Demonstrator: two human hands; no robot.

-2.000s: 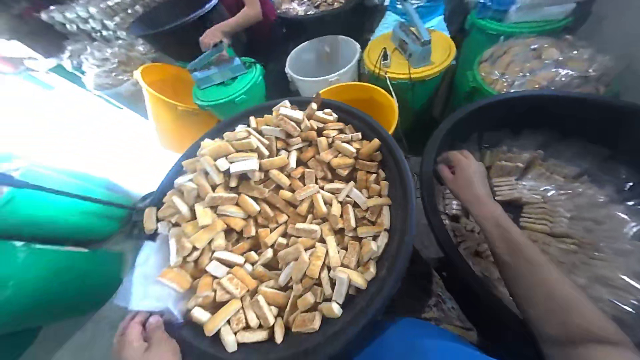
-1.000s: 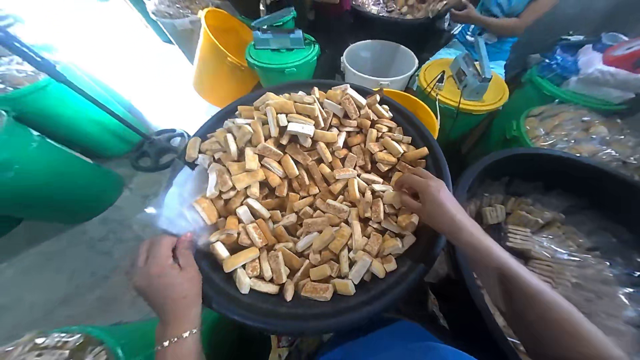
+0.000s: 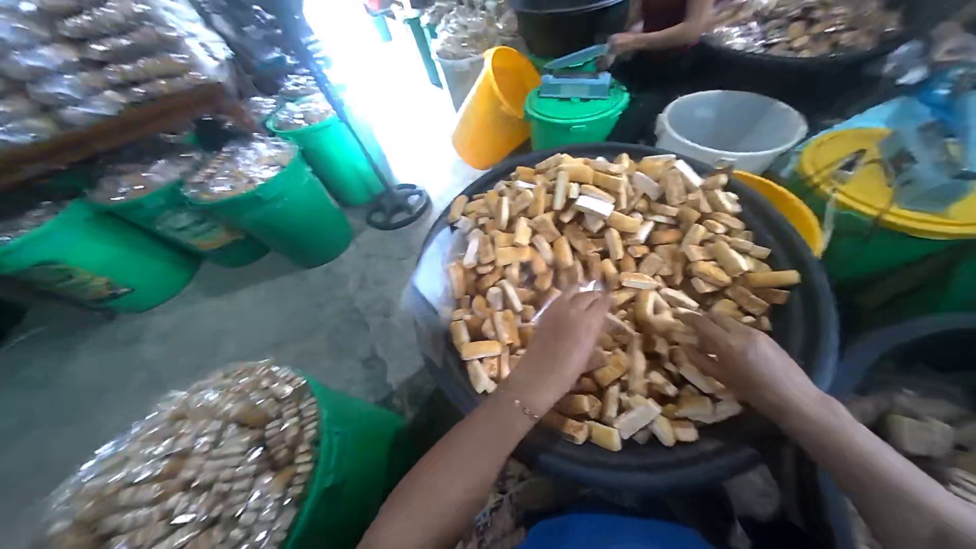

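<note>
A large round black tub [image 3: 820,305] holds a heap of browned, oblong bread pieces [image 3: 610,229]. My left hand [image 3: 568,335] reaches over the middle of the heap, with a bit of clear plastic at its fingertips; whether it grips the plastic is unclear. To the right of it, my right hand [image 3: 736,354] is on the heap with its fingers among the pieces, and its grasp is hidden. Clear plastic bags [image 3: 435,282] lie over the tub's left rim.
Green buckets [image 3: 305,217] of bagged goods stand at left, another bucket [image 3: 347,457] at lower left. Beyond the tub are a yellow bucket [image 3: 496,107], a white bucket [image 3: 732,130] and a scale [image 3: 576,85] on a green lid. Another black tub [image 3: 900,335] is at right. A person's hand [image 3: 625,42] is beyond.
My right hand has moved from the right-hand tub onto the heap. My left hand has gone from beside the near left rim to the heap's middle. The view has swung left.
</note>
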